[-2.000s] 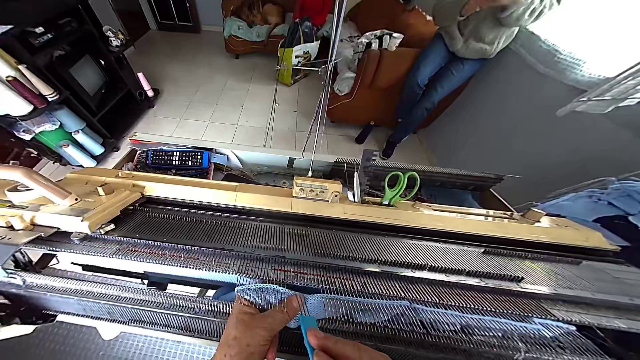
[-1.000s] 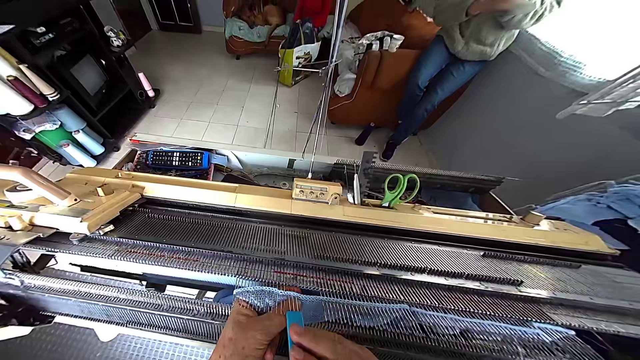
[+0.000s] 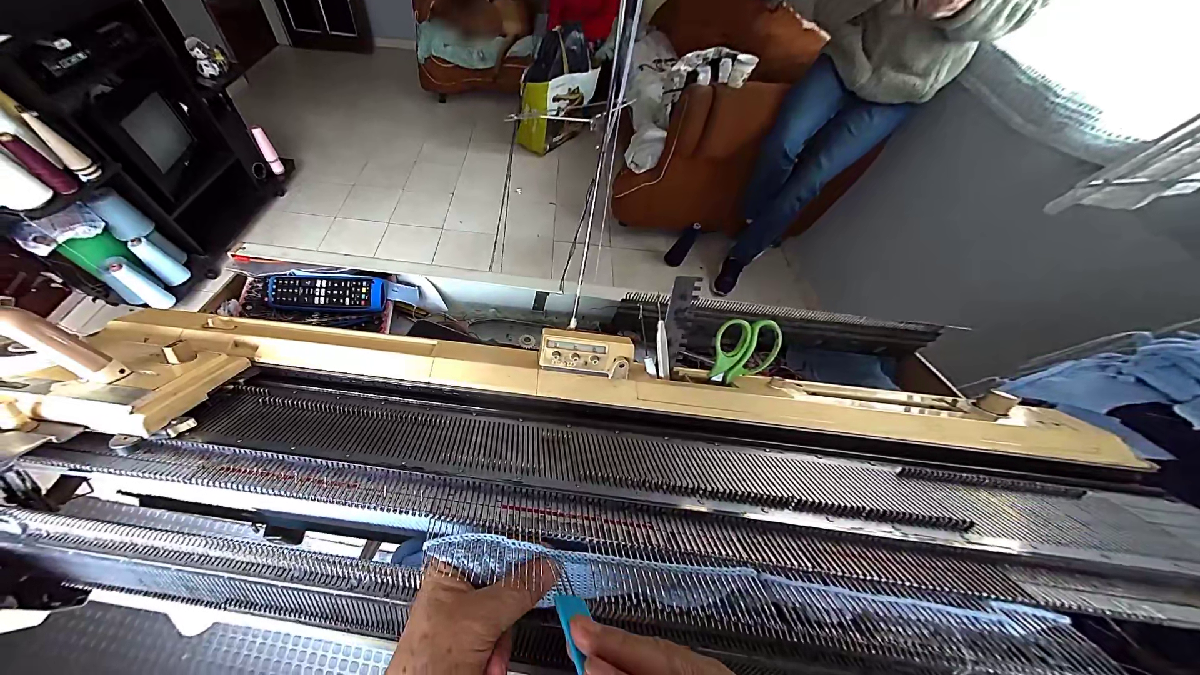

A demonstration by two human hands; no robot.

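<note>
Light blue knitted fabric [image 3: 647, 574] hangs along the needles of a knitting machine's needle bed [image 3: 562, 459], its chained edge uppermost. My left hand [image 3: 469, 614] grips the fabric near its left end, thumb and fingers pinching it just below the edge. Close to its right, my right hand [image 3: 642, 652] holds a blue-handled tool [image 3: 572, 621], whose tip is at the fabric beside my left thumb; the tip itself is too small to make out.
The carriage [image 3: 141, 384] rests at the machine's left end. Green-handled scissors [image 3: 745, 352] and a row counter [image 3: 586, 352] are at the back rail. A remote control [image 3: 326, 292] lies behind it. Yarn cones [image 3: 141, 281] stand far left. A person in jeans [image 3: 811, 141] is by the armchair.
The blue-handled tool has changed its tilt between frames, and my right hand has shifted slightly to the right since a second ago. My left hand stays at the fabric.
</note>
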